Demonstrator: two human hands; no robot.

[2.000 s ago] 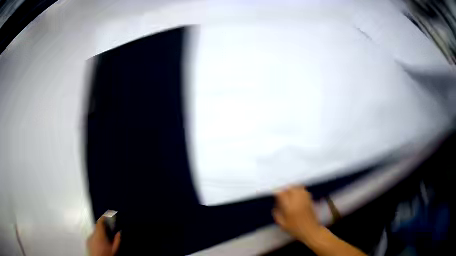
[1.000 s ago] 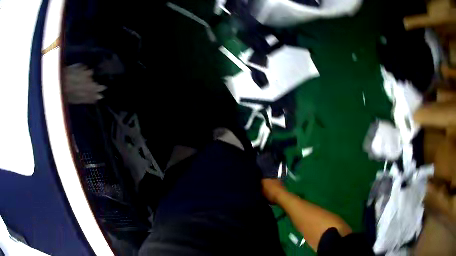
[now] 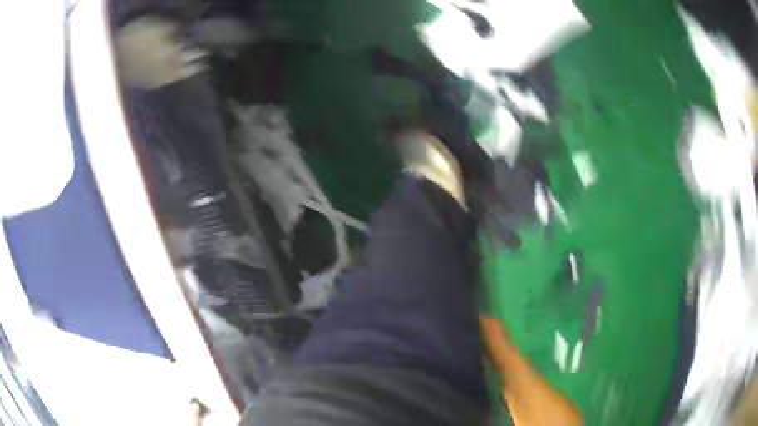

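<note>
Dark navy fabric (image 3: 79, 258) lies on the white table (image 3: 137, 225) at the left of the view. The white paper sheet (image 3: 33, 108) covers part of it at the upper left. My right hand (image 3: 500, 345) is low in the picture beside my dark-clothed leg, away from the table. It is blurred and partly hidden, so its fingers and anything in them cannot be made out. My left hand is not in view.
The green floor (image 3: 632, 208) carries white paper pieces (image 3: 528, 29) and dark and white scraps. Dark and pale material (image 3: 270, 150) lies under the table edge. A blurred white heap (image 3: 719, 166) stands at the right. My foot is on the floor.
The view has turned from the tabletop to the floor. My left hand, earlier with a small dark object over the fabric, has left the picture. My right hand has left the fabric edge.
</note>
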